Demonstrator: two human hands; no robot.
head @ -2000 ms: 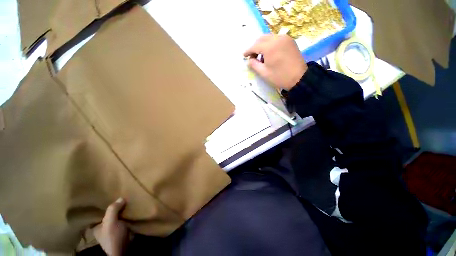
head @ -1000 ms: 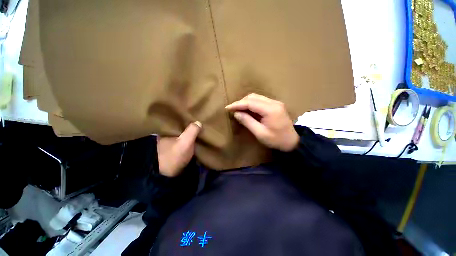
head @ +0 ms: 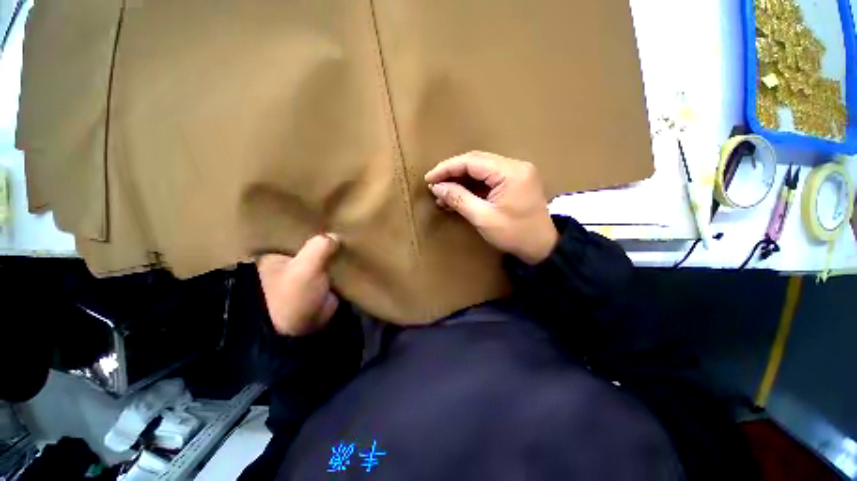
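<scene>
The brown bag panel (head: 526, 85) lies over the table edge and against my dark apron, with its stitched seam (head: 388, 103) running down the middle. My left hand (head: 301, 287) grips the panel's near edge left of the seam, thumb on top, fingers hidden beneath. The panel is creased beside the thumb. My right hand (head: 503, 202) is just right of the seam above the panel, thumb and index finger pinched on a tiny piece of hardware (head: 431, 186), mostly hidden by the fingertips.
Stacked brown panels (head: 61, 122) lie at left. At right are a blue-rimmed tray (head: 749, 85) of gold pieces, two tape rolls (head: 829, 202), pink-handled snips (head: 778, 216) and a white stick (head: 697, 202). White sheets (head: 601, 211) lie by the near table edge. A grey bin (head: 56, 376) stands below left.
Since the first frame, my right hand has moved from beside the tray to the seam. Over the last second, my left hand has shifted slightly left, and my right fingertips sit slightly farther from the seam.
</scene>
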